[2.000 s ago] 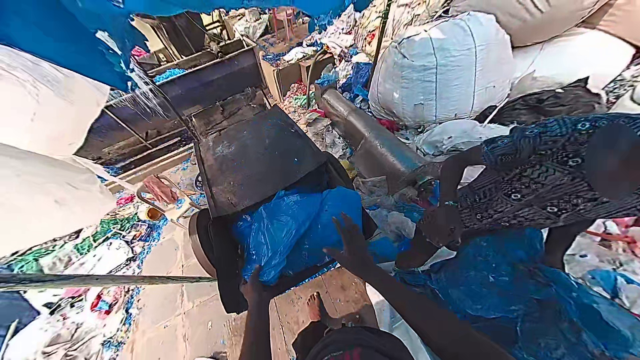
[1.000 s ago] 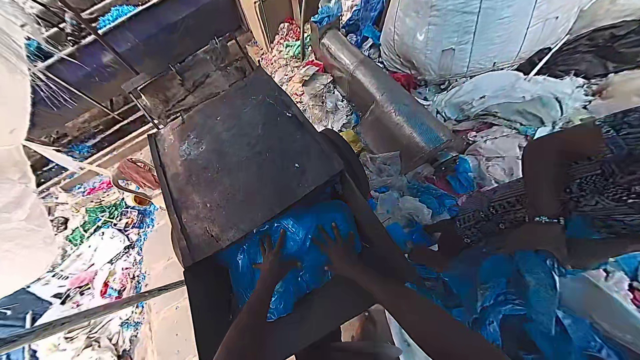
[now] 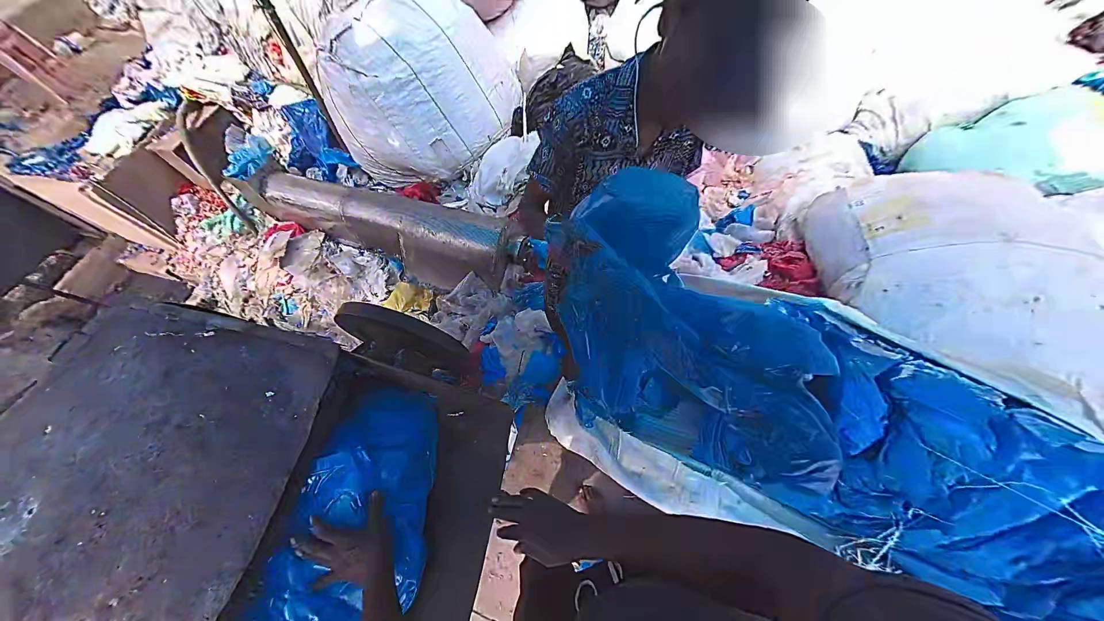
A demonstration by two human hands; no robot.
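Blue plastic film lies in the opening of a dark metal machine with a flat metal cover. My left hand rests on that film with its fingers spread. Just right of the opening, my right hand is beside the machine's edge, fingers apart and holding nothing. On the right, more blue plastic sheeting spills over a long white sack. A person in a patterned shirt stands behind a raised part of this sheeting, which partly hides them.
A metal cylinder lies behind the machine, near a dark round wheel. Loose plastic scraps are heaped between them. Large stuffed white sacks stand at the back, and another sack lies at the right.
The view has swung to the right. My right hand has left the film in the opening. The other person, bent low before, is more upright behind raised blue sheeting.
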